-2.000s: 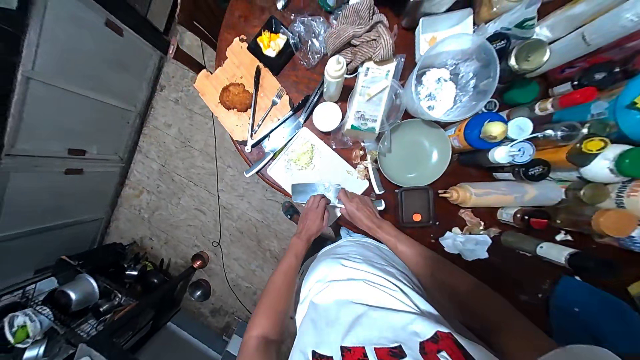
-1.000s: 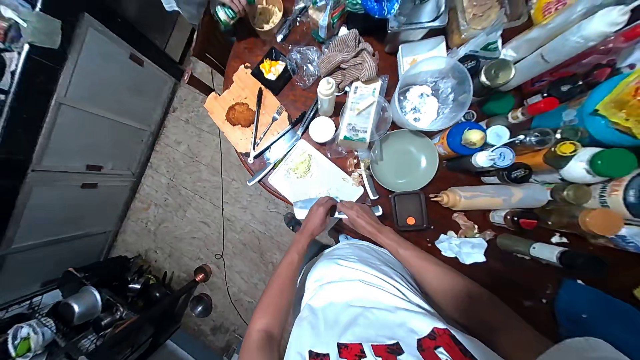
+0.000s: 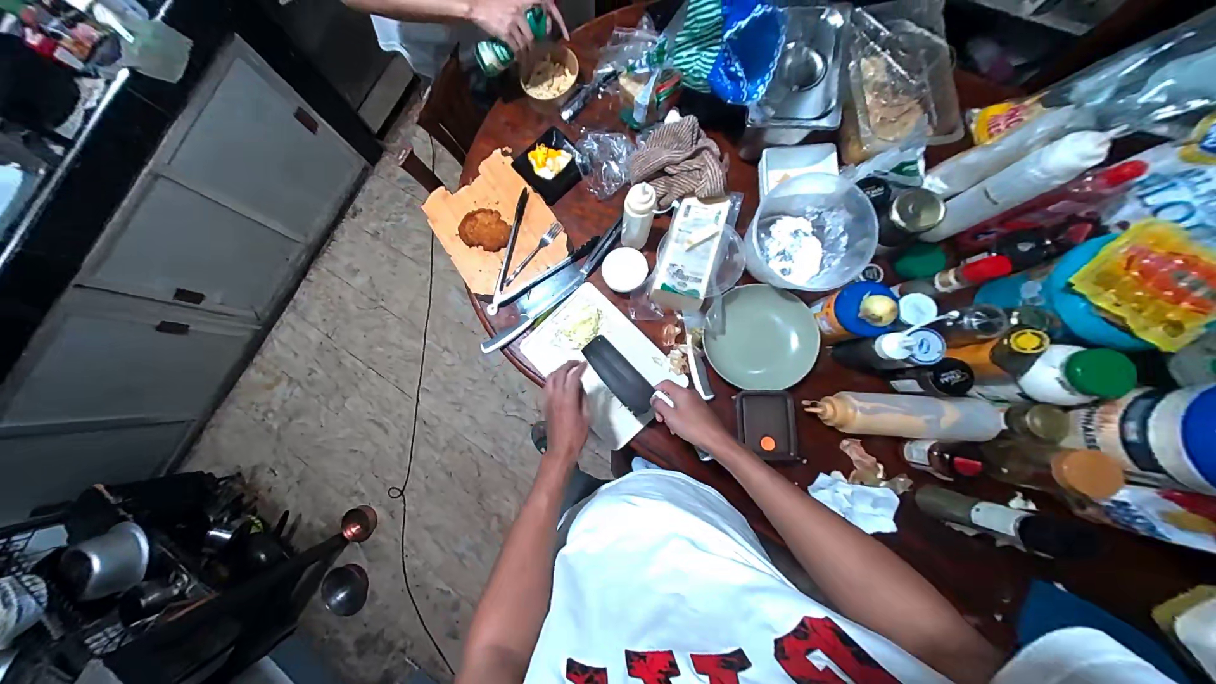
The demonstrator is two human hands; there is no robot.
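A white cutting board (image 3: 608, 385) lies at the table's near edge with a small heap of chopped pale green vegetable (image 3: 581, 329) at its far end. My right hand (image 3: 686, 412) holds a cleaver by its handle; the broad dark blade (image 3: 617, 372) is over the board, its tip close to the heap. My left hand (image 3: 567, 399) rests at the board's left edge, apart from the blade; whether anything is under its fingers cannot be told. Beside the board on the right lie another knife (image 3: 699, 366) and scraps of peel (image 3: 678, 351).
Beyond the board are several knives (image 3: 537, 309), a wooden board (image 3: 456, 223) with a browned patty (image 3: 484, 230), and a squeeze bottle (image 3: 638, 215). A green plate (image 3: 762, 337) and many bottles stand right. Another person's hand (image 3: 513, 21) holds a green bottle at the far edge.
The cleaver has swung from lying across the board's near end to pointing at the chopped heap. My hands, close together before, are now apart. The other person's hand has come further into view.
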